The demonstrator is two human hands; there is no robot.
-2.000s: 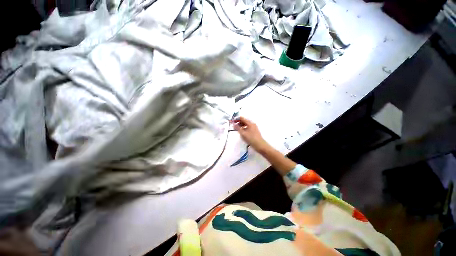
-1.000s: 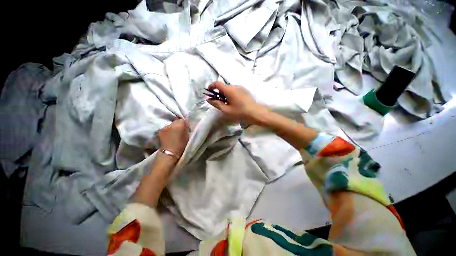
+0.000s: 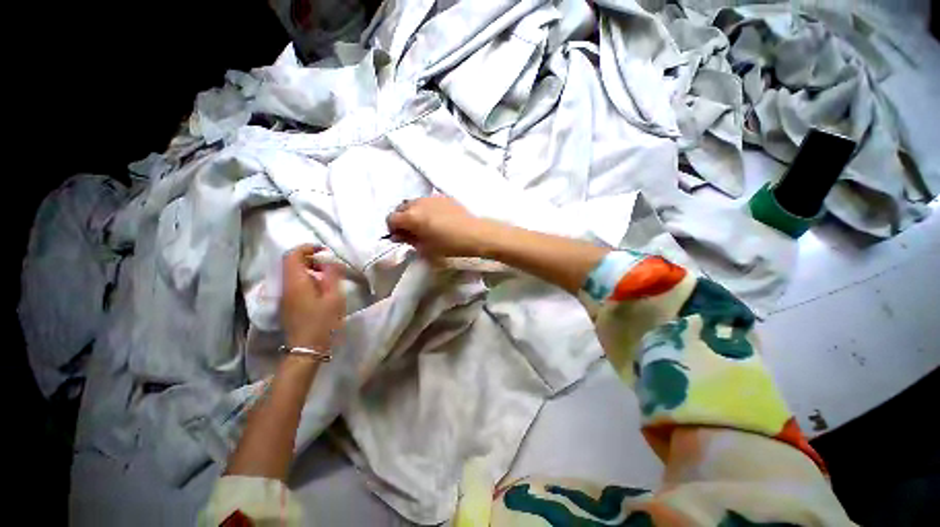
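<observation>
A pale grey-white garment [image 3: 443,371] lies wrinkled across the table in front of me, its lower part reaching the near edge. My right hand [image 3: 433,226] is closed on the thread snips [image 3: 390,237], with only a small dark tip showing at the fingers, just above the cloth. My left hand [image 3: 312,299], with a thin bangle at the wrist, is over the cloth to the left. It is slightly blurred, with thumb and fingers close together; I cannot tell whether it pinches anything.
More pale garments [image 3: 577,93] are heaped at the back and left. A dark upright block [image 3: 815,173] in a green holder [image 3: 780,213] stands at the right. The white table [image 3: 861,299] curves along the right, with small dark scraps on it.
My left hand has moved left, off the fold it held. My right hand has moved a little left and lower, and the snips are now mostly hidden in it.
</observation>
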